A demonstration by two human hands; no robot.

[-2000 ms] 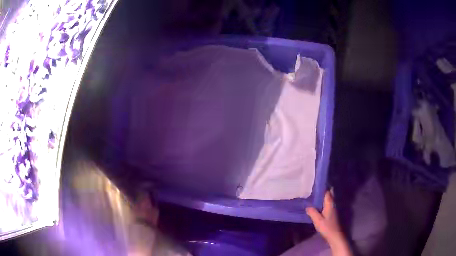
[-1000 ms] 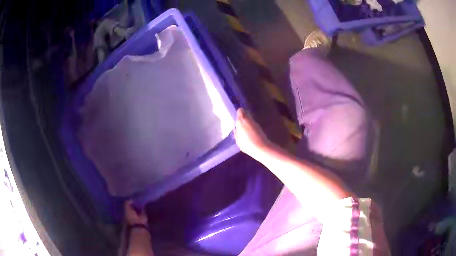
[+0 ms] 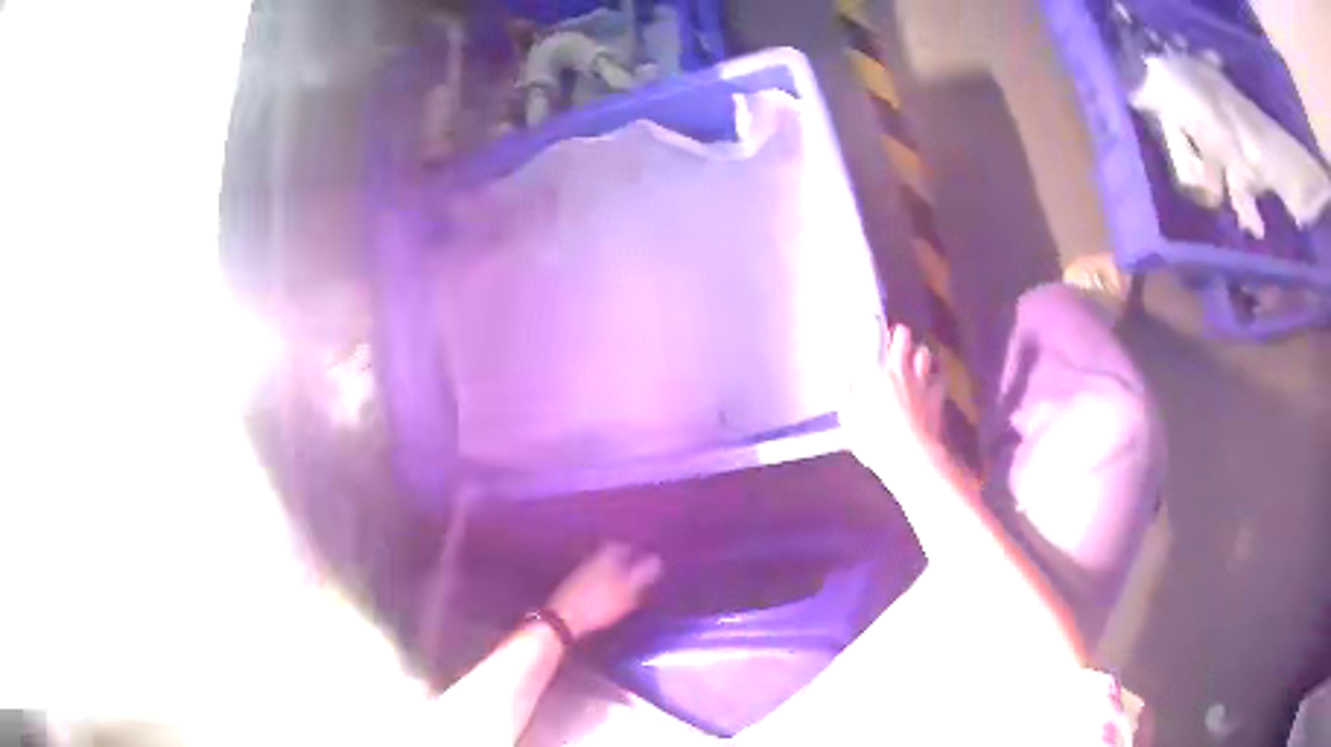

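A large blue plastic tote (image 3: pixel 657 470) lies in front of me, with a pale, ragged-edged liner sheet (image 3: pixel 628 292) inside it. My right hand (image 3: pixel 912 372) is at the tote's right side, by the rim; its fingers are partly hidden and washed out by glare. My left hand (image 3: pixel 610 584), blurred, with a dark wristband, is below the tote's near rim, over a dark glossy blue surface (image 3: pixel 759 642). I cannot tell whether the left hand holds anything.
Another blue crate (image 3: pixel 1131 175) with whitish parts stands at upper right. A further crate with whitish parts (image 3: pixel 569 66) is beyond the tote. Yellow-black floor tape (image 3: pixel 893 132) runs between them. My clothed leg (image 3: pixel 1080 423) is at right. Strong glare covers the left.
The tote now shows further right in the view and less tilted. My left hand has come off the tote's near left corner and moved right, below the rim. My right hand remains at the right side.
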